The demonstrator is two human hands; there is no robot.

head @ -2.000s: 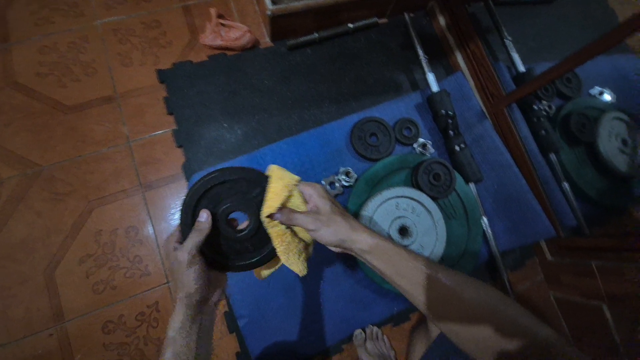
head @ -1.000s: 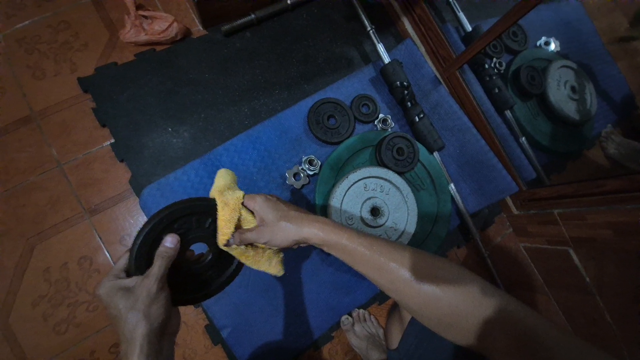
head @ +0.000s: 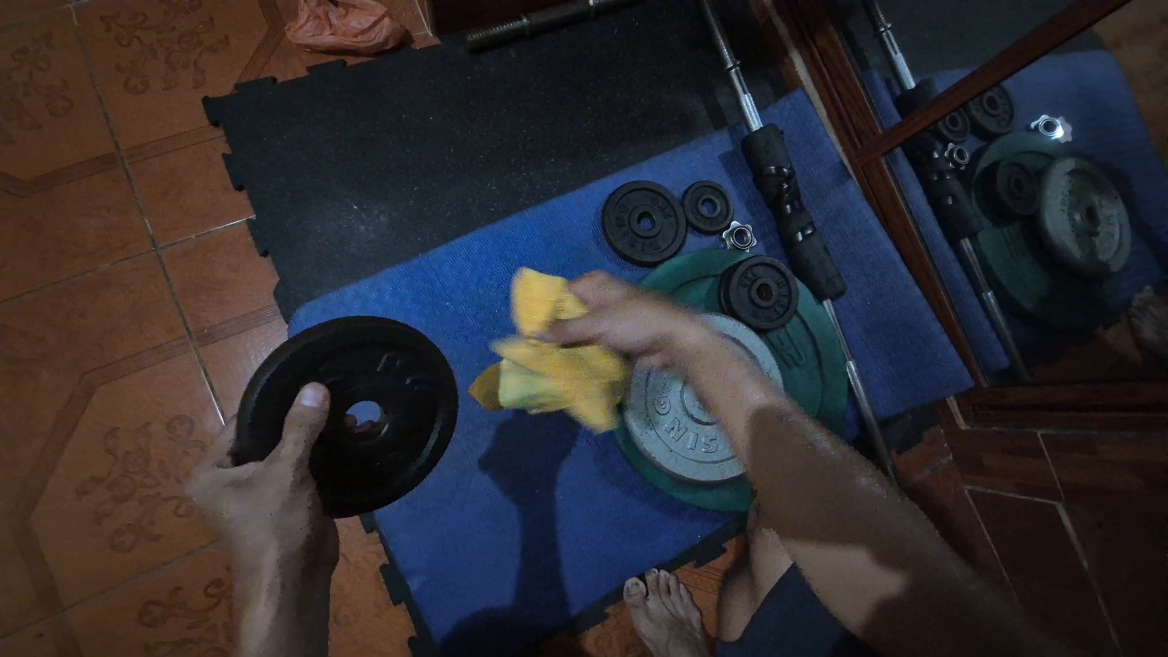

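My left hand [head: 274, 474] grips a black weight plate [head: 401, 438] by its left edge, thumb on the face, above the blue mat [head: 438, 566]. To the right of that plate, apart from it, my right hand [head: 620, 319] holds a crumpled yellow cloth [head: 566, 374], blurred by motion. Beneath my right forearm a grey weight plate [head: 680, 438] lies on a larger green plate [head: 821, 365], with a small black plate [head: 765, 292] on the green one too. Two more black plates [head: 643, 223] [head: 707, 206] and a star-shaped metal collar [head: 739, 237] lie just beyond.
A barbell with a black padded sleeve [head: 794, 210] runs along the mat's right side, beside a wood-framed mirror [head: 1049, 210]. A short metal bar [head: 538, 27] lies at the far edge of the black rubber mat [head: 474, 137]. A pinkish plastic bag [head: 347, 26] rests on the tiles. My bare foot [head: 664, 611] is at the near edge.
My right hand has drawn the yellow cloth off the black plate, toward the right. Earlier the cloth was against the plate's right edge. The left hand keeps its hold on the plate.
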